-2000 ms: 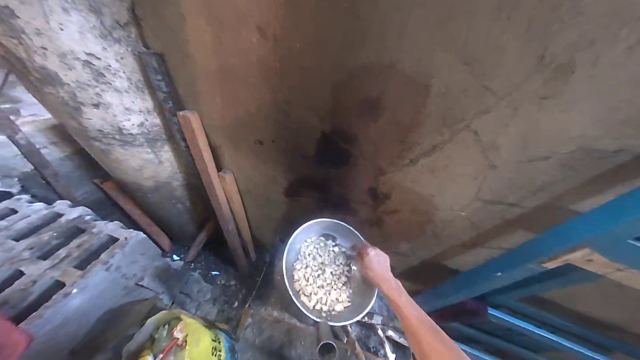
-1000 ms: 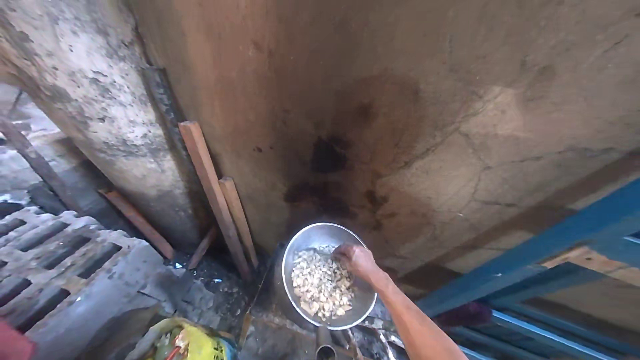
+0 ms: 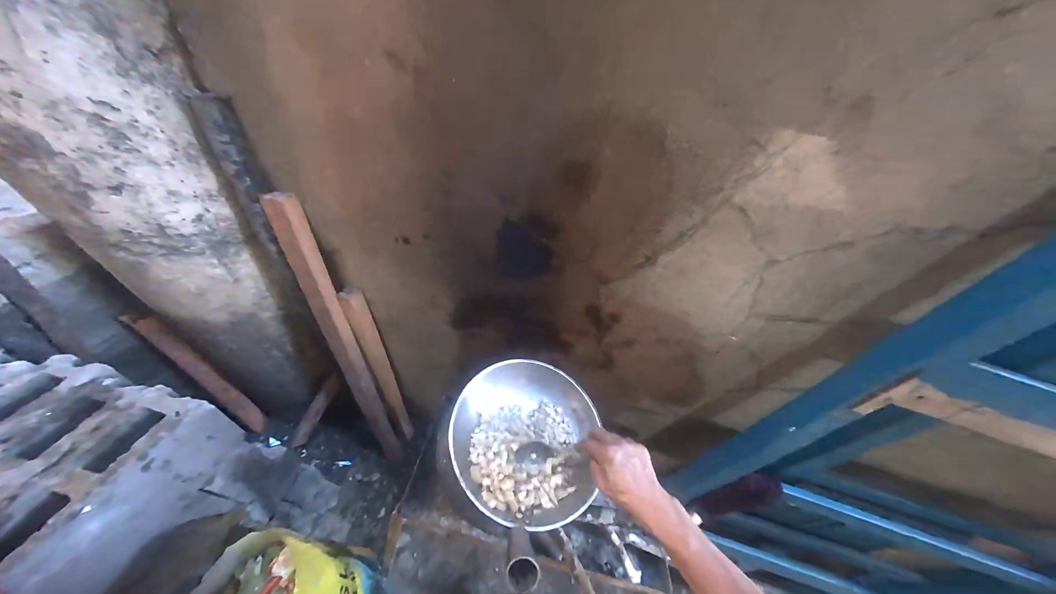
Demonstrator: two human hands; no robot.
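A round metal pan [image 3: 463, 483] with a short hollow handle stands at the bottom centre, holding many small pale chopped pieces [image 3: 505, 478]. My right hand [image 3: 619, 466] is at the pan's right rim, its fingers closed on a metal spoon or ladle [image 3: 535, 454] whose round bowl lies among the pieces. The utensil's handle is mostly hidden by the fingers. My left hand is not in the picture.
A stained, cracked wall [image 3: 528, 148] rises behind the pan. Wooden boards [image 3: 322, 305] lean on it at the left. Blue wooden framework [image 3: 874, 371] stands at the right. A yellow bag [image 3: 318, 569] lies at the bottom left, near slotted blocks [image 3: 74, 437].
My right hand has moved from over the pan's inside right part out to its right rim. The spoon's bowl now shows among the pieces, which lie shifted in the pan.
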